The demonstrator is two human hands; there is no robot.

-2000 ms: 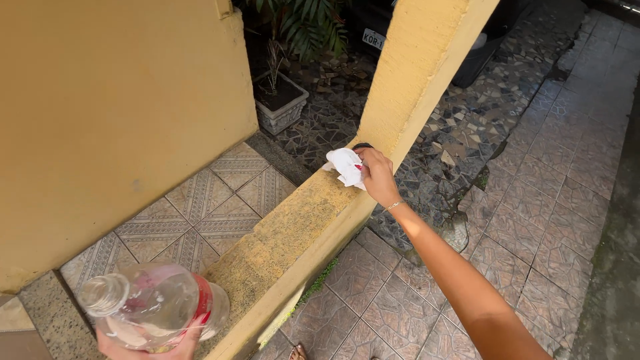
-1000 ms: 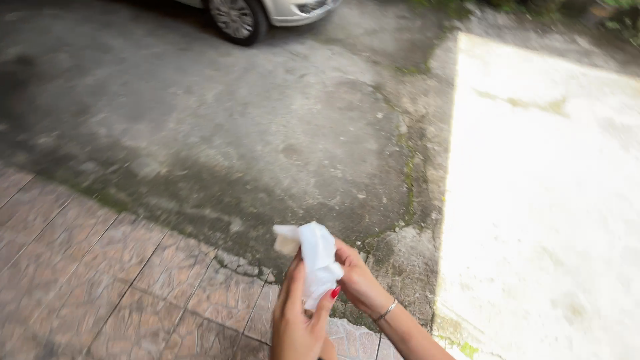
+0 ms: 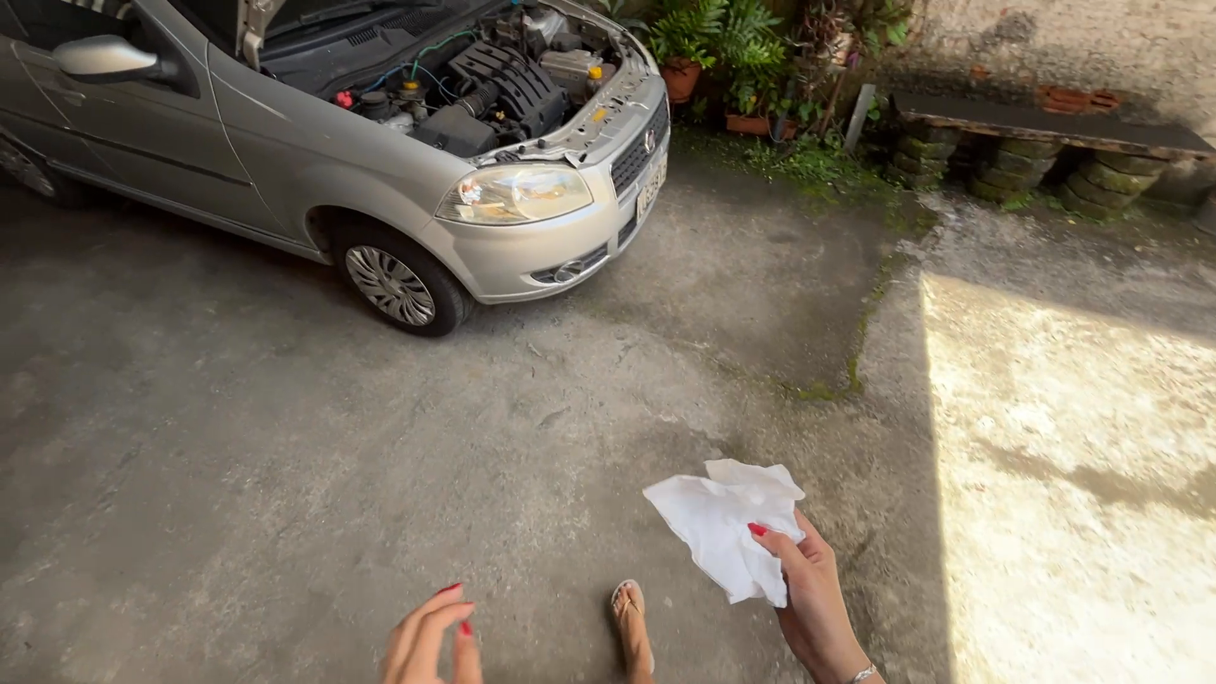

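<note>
My right hand (image 3: 807, 589) grips a crumpled white paper towel or cloth (image 3: 727, 527) between thumb and fingers, low and right of centre. Nothing is in my left hand (image 3: 432, 641), which shows at the bottom edge with its fingers apart and slightly bent. Beyond both hands a silver car (image 3: 399, 190) stands with its hood raised, the engine (image 3: 513, 85) exposed. Its headlight (image 3: 518, 195) and front wheel (image 3: 399, 285) face this way. Neither hand touches the car.
Below lies a concrete floor (image 3: 380, 475), brightly sunlit at the right. My sandalled foot (image 3: 630, 608) shows at the bottom. Potted plants (image 3: 722, 57) grow beyond the car's front. A low bench (image 3: 1045, 128) on stacked supports runs along the wall at the upper right.
The view has swung from a yellow ledge to the open-hooded car. Two seconds ago my left hand held a clear plastic bottle; one second ago both hands were on the white paper or cloth. My left has let go.
</note>
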